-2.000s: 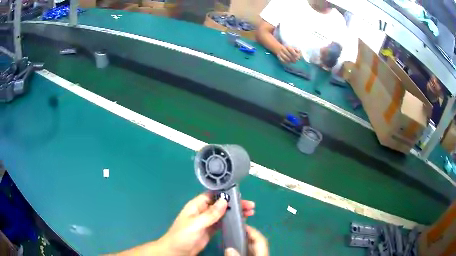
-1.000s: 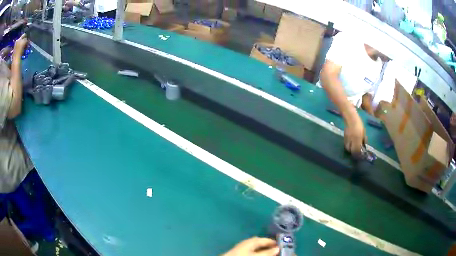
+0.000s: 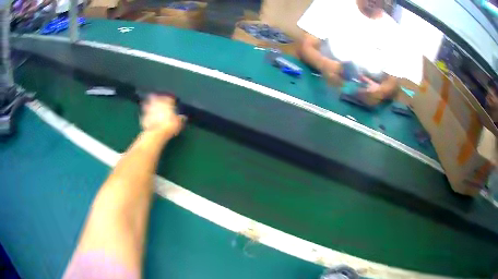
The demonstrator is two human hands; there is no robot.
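Observation:
My left hand reaches out over the green conveyor belt, arm stretched from the bottom left. It is blurred and covers what lies under it, so I cannot tell if the fingers grip anything. The grey fan head shows only as a small part of its grille at the bottom edge, right of centre. My right hand is out of the picture. A grey handle cover lies on the belt left of my left hand.
A white strip borders the teal bench. Grey parts are piled at the left edge. Across the belt a person in a white top handles a grey part beside a brown carton. A fan with blue battery lies there.
My left hand has left the fan and reached out left over the belt, where a fan lay before. The fan has dropped almost out of the picture. The other person's hand has drawn back.

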